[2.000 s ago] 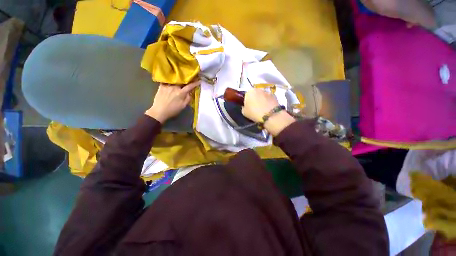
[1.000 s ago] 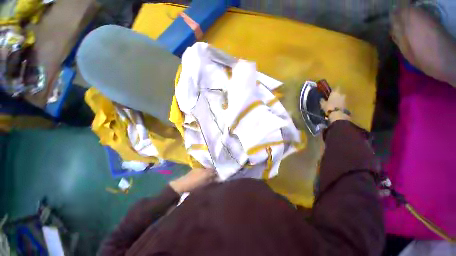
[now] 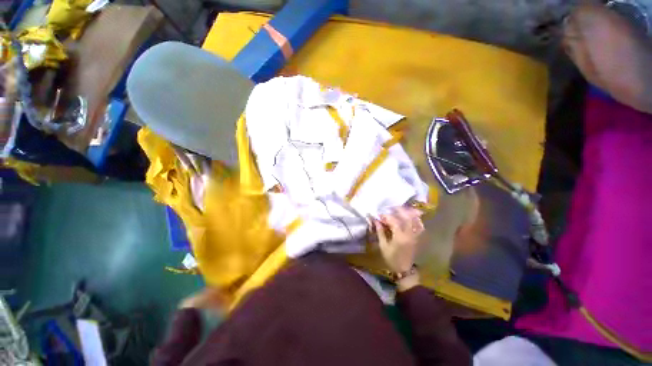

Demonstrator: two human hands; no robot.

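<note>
The garment piece (image 3: 307, 143) lies over the right part of the grey sleeve board (image 3: 189, 96), white wrong side up with narrow yellow strips. A yellow part (image 3: 232, 232) hangs toward me at the lower left. My right hand (image 3: 402, 232) pinches the garment's lower right edge between thumb and fingers. My left hand (image 3: 207, 302) is small and blurred at the yellow part's lower end; its grip is unclear. The steam iron (image 3: 457, 154), with a red-brown handle, stands by itself right of the garment, beside the grey iron rest (image 3: 493, 243).
The iron's hose (image 3: 532, 214) runs to the lower right. A blue bar (image 3: 293, 36) lies behind the board on the yellow table cover (image 3: 429, 64). A magenta-covered table (image 3: 608, 229) and another person's arm (image 3: 608, 57) are at the right.
My right hand has let go of the iron and moved left onto the garment. My left hand has moved down and left, and yellow cloth now spreads at the lower left.
</note>
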